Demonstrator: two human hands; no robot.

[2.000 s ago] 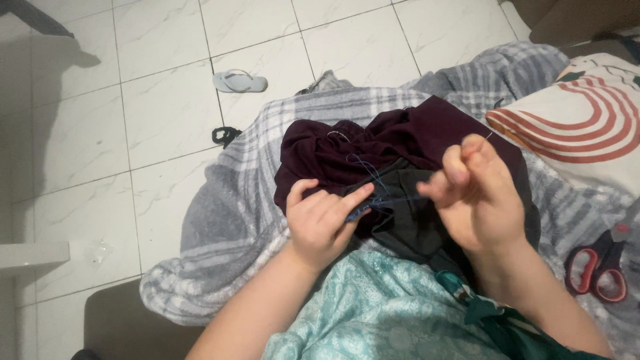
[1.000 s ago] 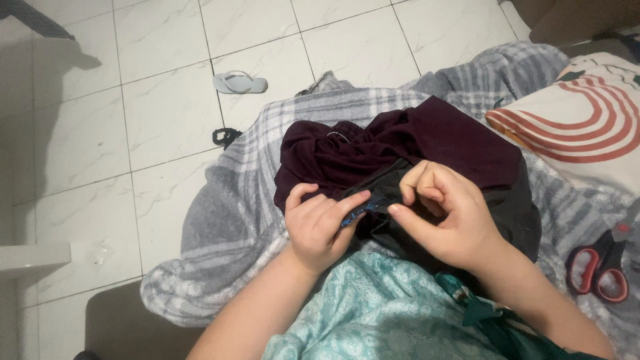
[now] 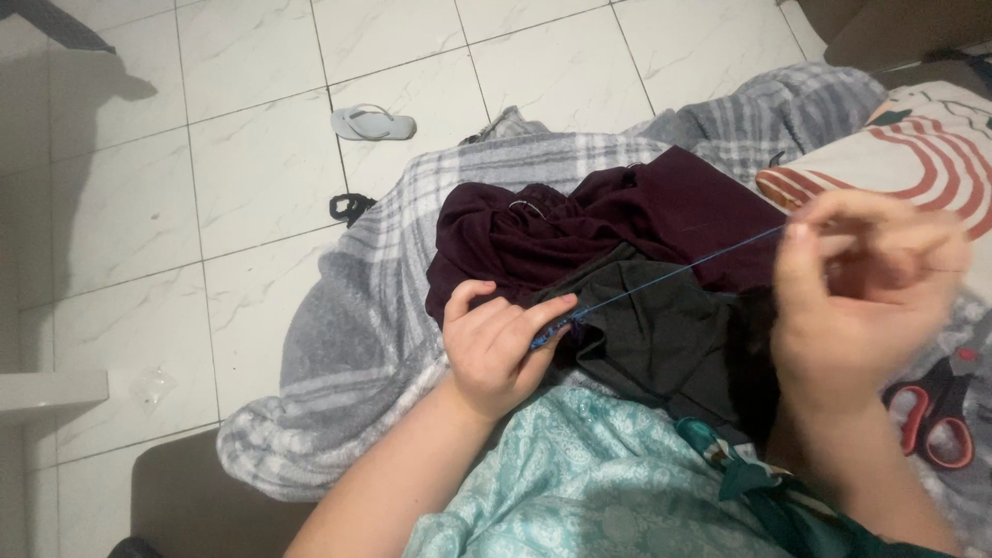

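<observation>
My left hand [image 3: 504,349] pinches the edge of a dark grey cloth [image 3: 659,333], where blue stitching shows between thumb and forefinger. A blue thread [image 3: 674,273] runs taut from that edge up to my right hand [image 3: 868,287], raised at the right and blurred by motion. Its fingers are closed on the thread; whether a needle is among them cannot be seen. Maroon cloth [image 3: 511,240] lies bunched behind the grey cloth, with a pale curved thread on it.
A grey and white plaid blanket [image 3: 333,372] lies under the cloths. Scissors with red and black handles [image 3: 934,415] rest at the right, below a pillow with red arcs [image 3: 914,147]. A flip-flop [image 3: 374,124] and a black hair tie [image 3: 350,208] are on the tiled floor.
My right hand has moved away from the left one, to the right, and the blue thread now stretches between them. My left hand has stayed at the grey cloth.
</observation>
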